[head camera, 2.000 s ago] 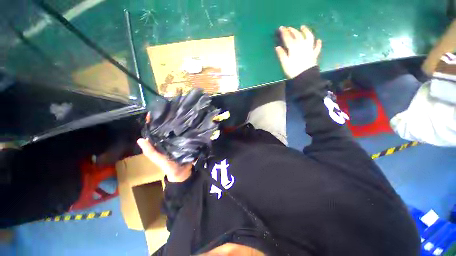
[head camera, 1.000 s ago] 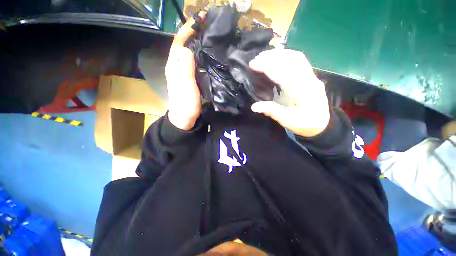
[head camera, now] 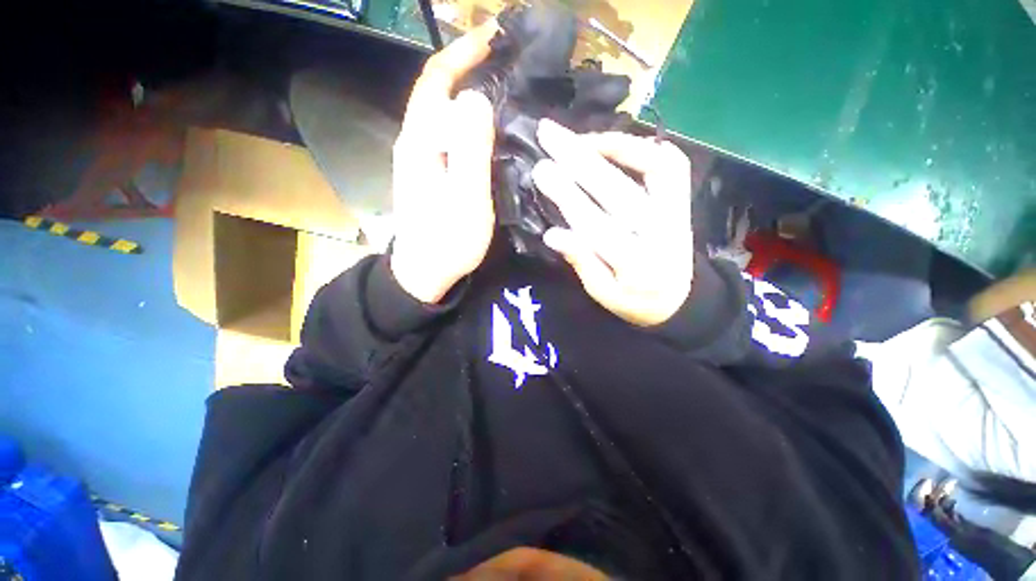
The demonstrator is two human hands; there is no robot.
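Observation:
A glossy black sculpted part (head camera: 545, 85) is held between my hands above my lap, at the bench edge. My left hand (head camera: 445, 170) grips its left side, with the fingers partly behind it. My right hand (head camera: 625, 216) is at its right side, fingers bent with the tips against its lower front. The hands hide much of the part, and I cannot tell if a smaller piece is between the fingers. The stained cardboard sheet (head camera: 650, 28) shows behind the part on the bench, with a thin stick (head camera: 613, 41) on it.
The green bench (head camera: 841, 102) runs across the top right. An open cardboard box (head camera: 199, 244) stands at the lower left of the bench. A red stool (head camera: 795, 263) is under the bench at right. A person in pale clothing (head camera: 926, 375) is at far right. Blue bins (head camera: 46, 516) are at lower left.
My right hand left the bench and came to the black part. Since a second ago, its fingers have moved left and closed in on the part. The view has shifted.

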